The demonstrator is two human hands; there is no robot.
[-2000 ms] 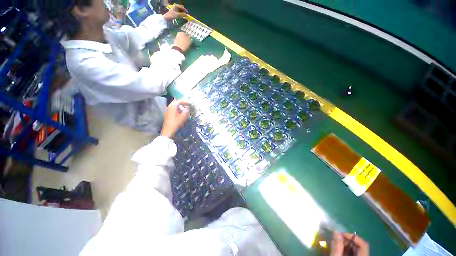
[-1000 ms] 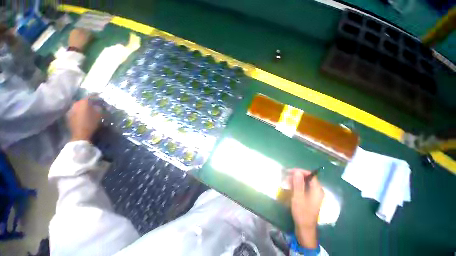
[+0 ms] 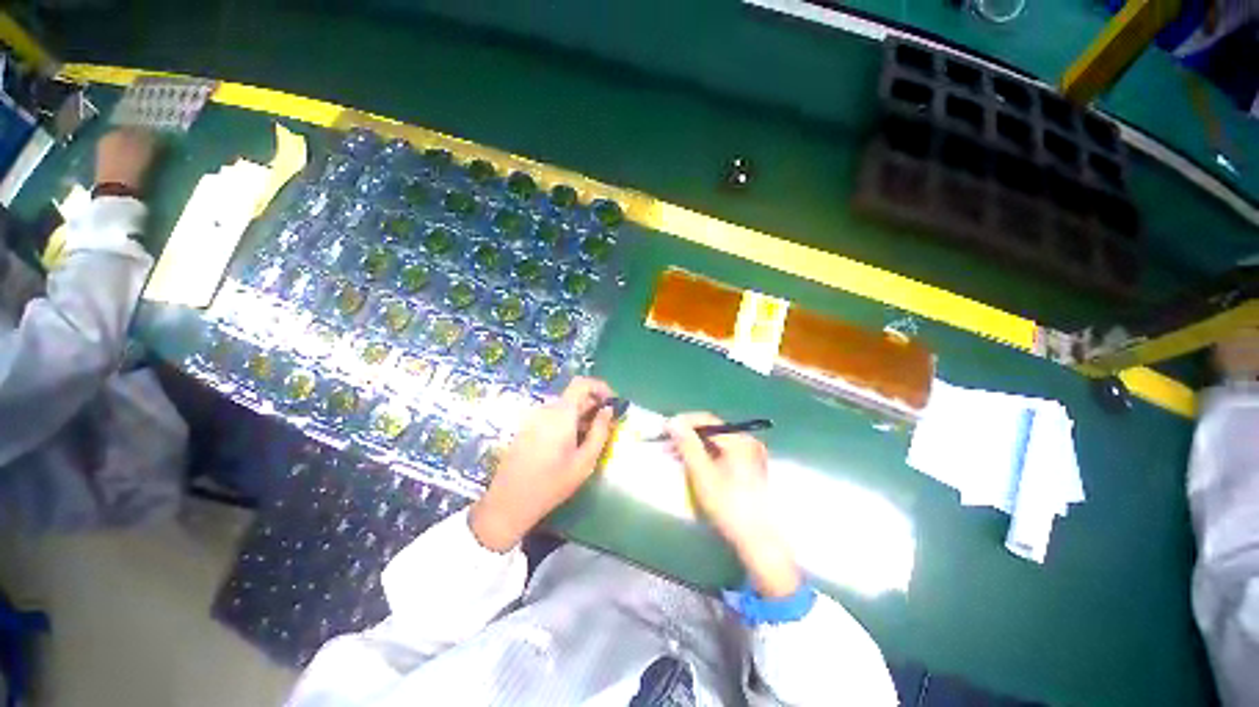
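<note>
My left hand [image 3: 550, 463] holds a small dark round module [image 3: 616, 408] in its fingertips, at the right edge of the clear blister tray [image 3: 414, 318]. My right hand [image 3: 725, 477] holds dark tweezers [image 3: 735, 428], their tip pointing left towards the module. A blue band is on my right wrist. The release liner sheet [image 3: 842, 532] lies under and beside my right hand, washed out by glare. The tray's pockets hold several round modules with green-yellow faces. Whether a film piece is on the tweezers' tip cannot be told.
An amber film stack [image 3: 856, 356] with a pale band lies beyond the liner, white sheets [image 3: 987, 449] at its right. A black compartment tray [image 3: 1001, 152] is on the conveyor past the yellow tape. A dark module tray [image 3: 311, 553] is below the bench. People's sleeves show left and right.
The view has swung right and down. My left hand has come from the tray's left side to its right edge, now with a module. My right hand, with the tweezers, is now close to it.
</note>
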